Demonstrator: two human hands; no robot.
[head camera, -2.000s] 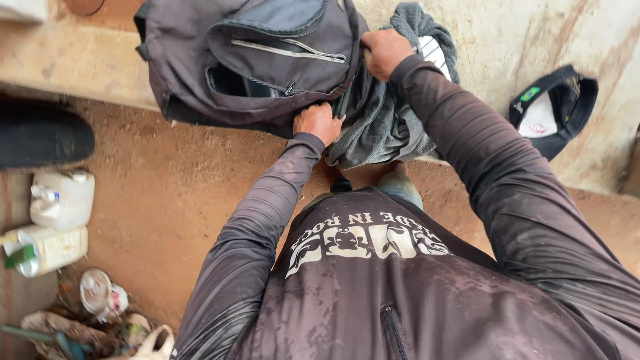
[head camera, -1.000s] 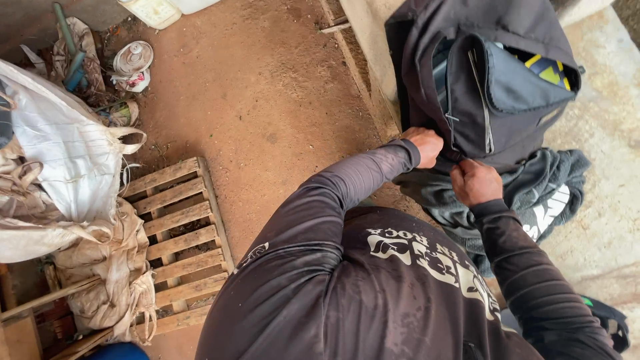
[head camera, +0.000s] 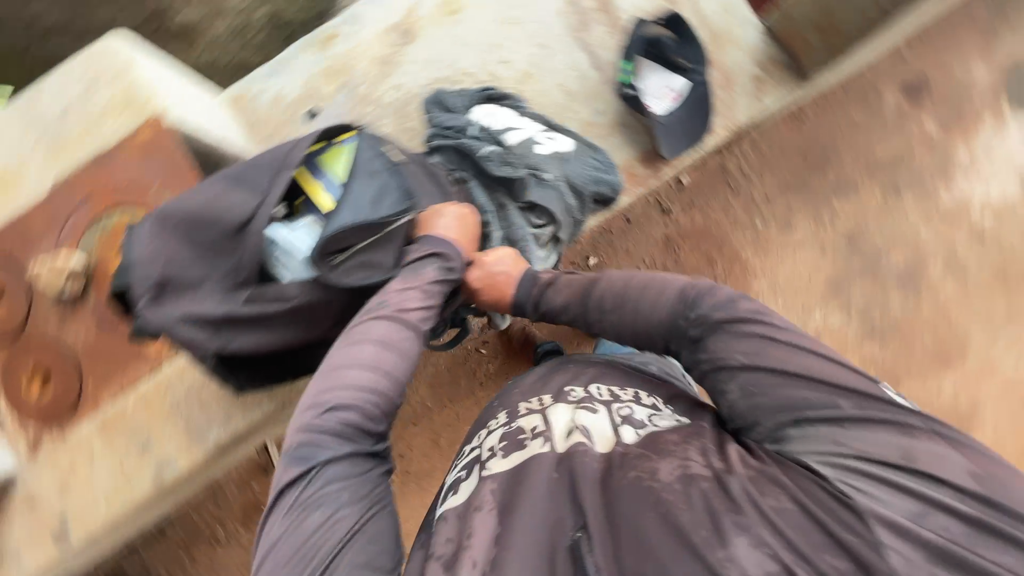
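Note:
A dark backpack (head camera: 232, 240) lies on a concrete ledge, its compartment gaping, with a yellow-and-dark item (head camera: 328, 172) and a pale blue-white item (head camera: 292, 248) inside. My left hand (head camera: 450, 228) is closed on the backpack's edge, beside the front pocket's zipper. Touching it, my right hand (head camera: 494, 280) is closed at the same edge; the exact part it grips is hidden. A grey garment (head camera: 528, 176) with a white print lies against the backpack, just beyond both hands. A dark strap hangs below them.
A dark cap (head camera: 668, 84) lies upside down on the concrete ledge (head camera: 376, 48). At the left is a rusty metal plate (head camera: 120, 184) with round discs and a stone-like lump. Reddish dirt ground (head camera: 800, 216) runs along the ledge.
The view has swung strongly between frames. My hands, apart on the backpack and garment two seconds ago, are now together at the backpack's edge. The backpack's opening shows its contents more than two seconds ago.

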